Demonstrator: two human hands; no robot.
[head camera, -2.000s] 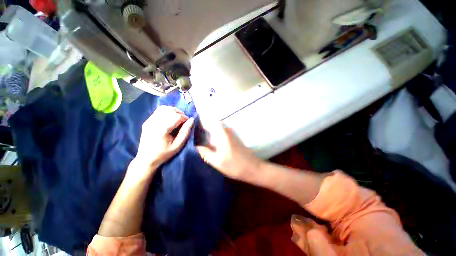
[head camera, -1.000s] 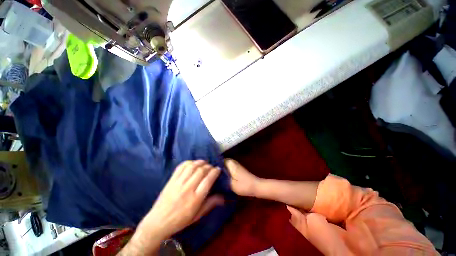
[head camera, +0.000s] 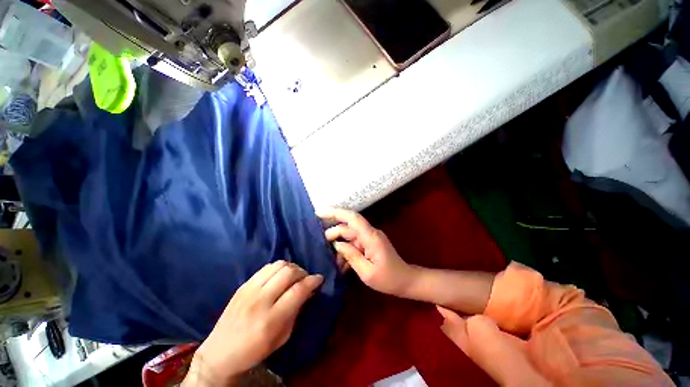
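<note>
The navy fabric (head camera: 166, 212) spreads from the presser foot (head camera: 250, 82) down over the table's front edge, shiny under the lamp. Its right edge runs straight from the foot to my hands. My left hand (head camera: 261, 317) lies on the lower part of the fabric, its fingertips gripping near the edge. My right hand (head camera: 367, 249) holds the fabric's right edge between thumb and fingers, just below the table's front edge. A grey panel (head camera: 170, 102) shows at the upper left of the navy.
A neon tag (head camera: 112, 79) hangs left of the needle. A smartphone (head camera: 397, 30) lies on the machine bed. White and dark garments (head camera: 616, 140) are piled at right. Dark red cloth (head camera: 408, 219) covers my lap. Part of a second machine (head camera: 23, 272) shows at left.
Both hands have moved from near the needle down along the fabric's right edge. Over the last second my right hand has shifted slightly up the edge, and the view has moved.
</note>
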